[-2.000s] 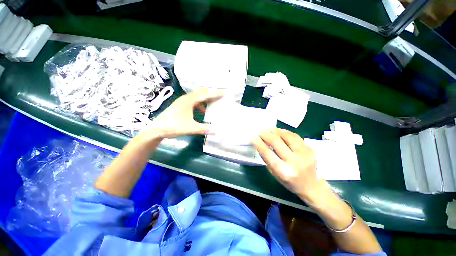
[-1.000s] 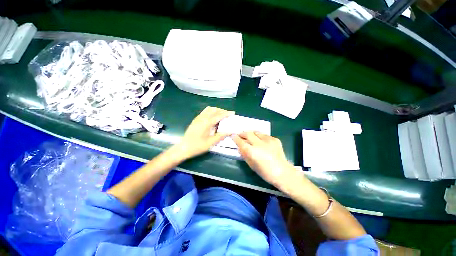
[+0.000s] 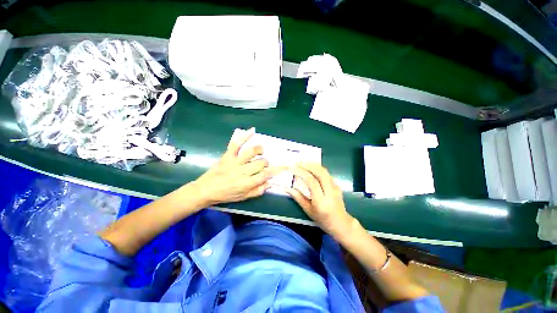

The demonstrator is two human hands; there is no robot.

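A white box or tray (image 3: pixel 293 150) lies flat on the green bench in front of me. My left hand (image 3: pixel 239 173) lies over its left part, fingers bent and pressing on it. My right hand (image 3: pixel 317 194) is on its right front part, fingertips against the white surface. The fingers hide much of the box, and I cannot tell whether an insert or cable is inside. A pile of coiled white cables (image 3: pixel 91 104) lies on an opened clear bag at the left.
A white box stack (image 3: pixel 226 58) stands beyond my hands. Die-cut card blanks lie at centre right (image 3: pixel 341 107) and right (image 3: pixel 400 171). A box row (image 3: pixel 522 162) leans at far right. A blue bin (image 3: pixel 143 211) is at lower left, a brown carton (image 3: pixel 455 287) at lower right.
The lifted white piece between my hands is now down at the box. My left hand has moved from the box's left end onto its top. The view has shifted, and the printed box on the belt has left it.
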